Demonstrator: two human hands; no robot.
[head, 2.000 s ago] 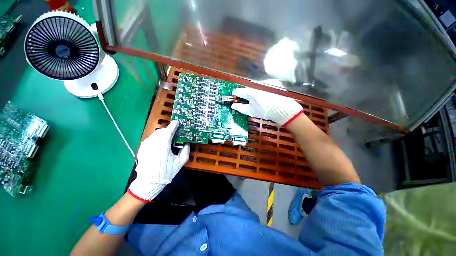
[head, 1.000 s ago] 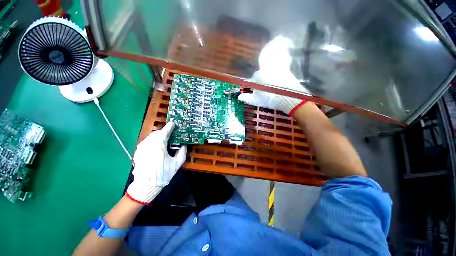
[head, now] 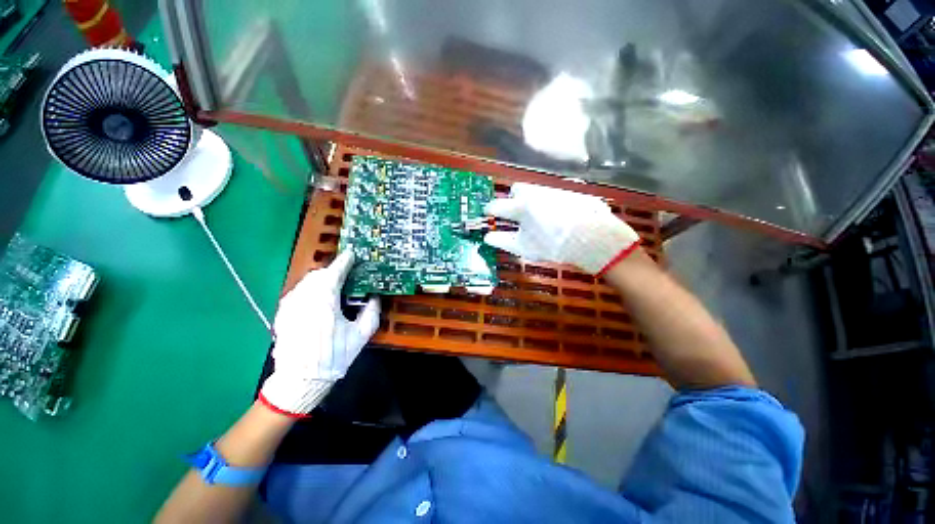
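Note:
A green circuit board (head: pixel 418 227) with rows of small silver and white parts lies on the orange-brown slotted tray (head: pixel 574 333). My left hand (head: pixel 320 333), in a white knit glove, grips the board's lower left corner, thumb on top. My right hand (head: pixel 559 227), gloved, holds small side cutters (head: pixel 479 224); their metal tip is over the right part of the board, and the reddish handles are mostly hidden in the glove. Whether the tip touches a part cannot be told.
A clear shield (head: pixel 513 92) slopes over the tray's far side, its lower edge just beyond my right hand. A white fan (head: pixel 118 125) with a cable stands on the green bench (head: pixel 164 358) at left. Another circuit board (head: pixel 43 325) lies there.
My right hand with the cutters went from mid-board to the upper right under the shield edge, then back down and slightly left. My left hand keeps its hold; the view shifted slightly.

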